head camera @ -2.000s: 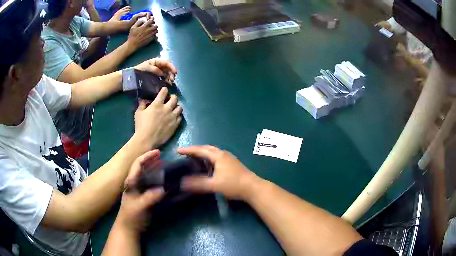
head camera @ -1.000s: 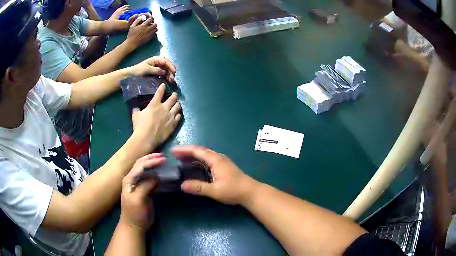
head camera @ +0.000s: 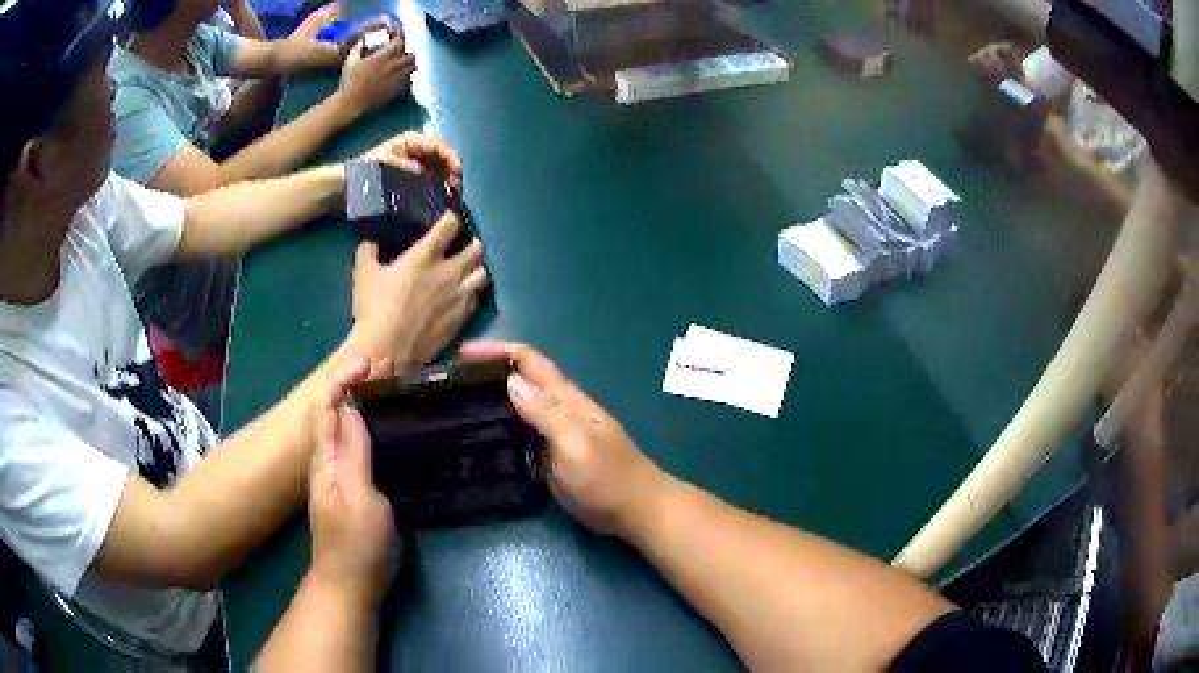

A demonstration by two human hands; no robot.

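A black product box is held between my two hands, tilted, with its dark face towards me and a brown strip along its far edge. I cannot tell what is inside it. My left hand grips its left side. My right hand grips its right side, thumb at the upper right corner. White printed cards lie on the green table to the right of my right hand.
Several white card stacks stand further right on the green table. A seated person's hands hold another black box close by on the left. A pale round pole slants at right. A brown carton is at the far end.
The box in my hands has turned so its broad dark face points at me, and both hands now hold it by its sides. The neighbour's black box has also shifted.
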